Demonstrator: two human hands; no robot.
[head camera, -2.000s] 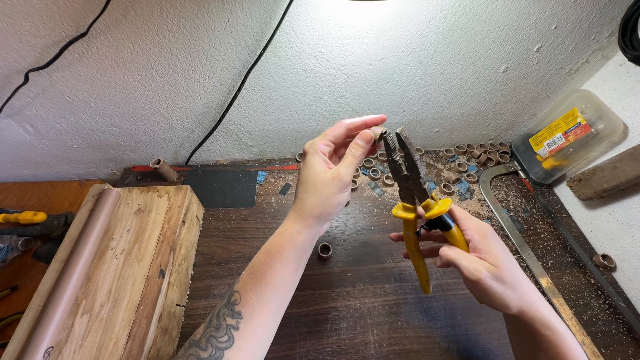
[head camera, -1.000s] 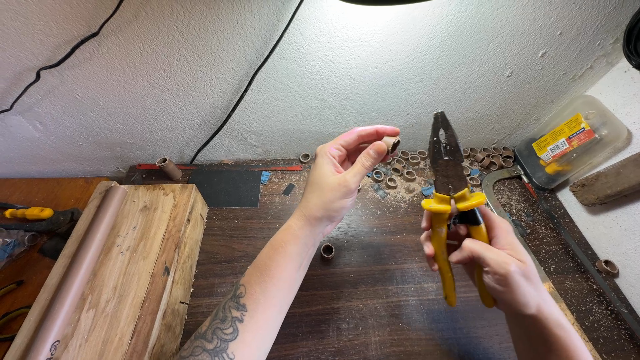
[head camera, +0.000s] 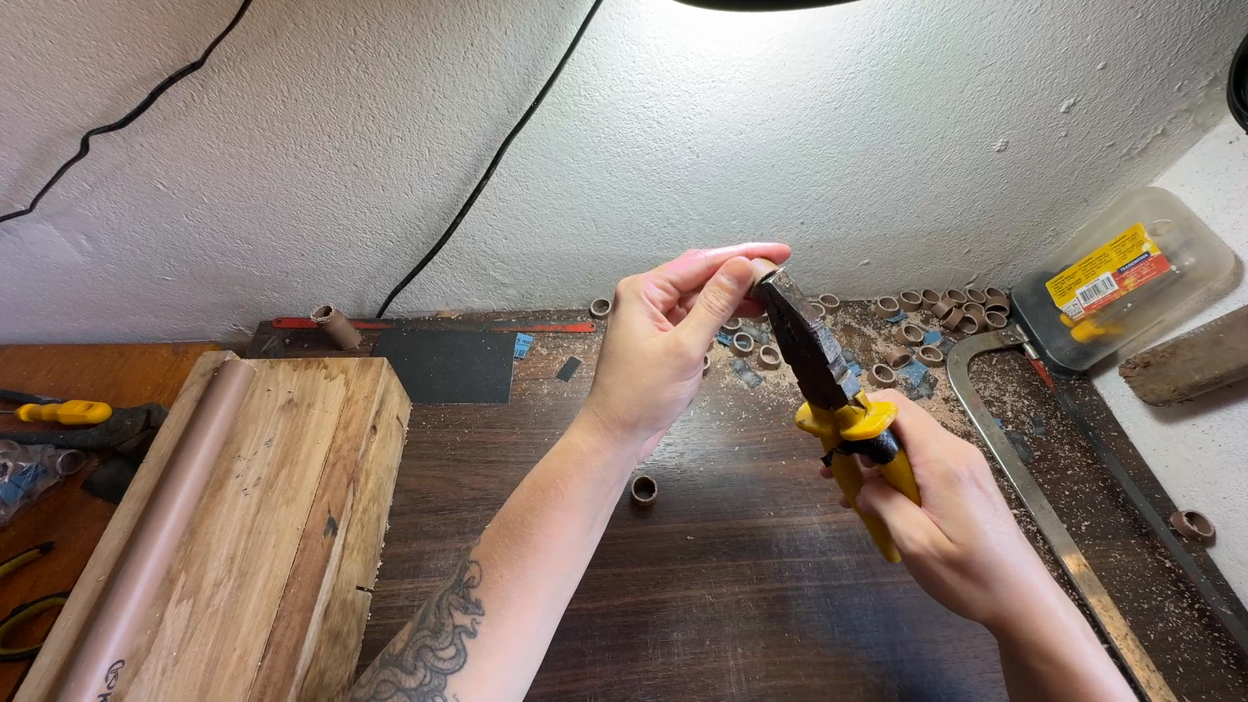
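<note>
Between the thumb and fingers of my left hand (head camera: 673, 336) is a small brown ring (head camera: 764, 271), partly hidden by the fingertips. My right hand (head camera: 936, 507) grips the yellow handles of a pair of combination pliers (head camera: 809, 341). The plier jaws point up and left, with their tip at the ring; whether they clamp it cannot be told. One loose brown ring (head camera: 643, 489) rests on the dark wood-grain table below my left wrist. Several similar rings (head camera: 910, 334) lie among sawdust and blue sandpaper scraps (head camera: 915, 373) behind the pliers.
A wooden block (head camera: 292, 487) bearing a brown pipe (head camera: 161, 536) stands at left, near a dark sandpaper sheet (head camera: 444, 367) and a short tube piece (head camera: 335, 328). At right are a hacksaw (head camera: 1024, 497), a plastic container (head camera: 1121, 278) and a wood piece (head camera: 1189, 356). A white wall rises behind.
The pliers were upright and apart from my left hand one second ago; now they tilt left with their tip at the ring. My left hand still holds the ring.
</note>
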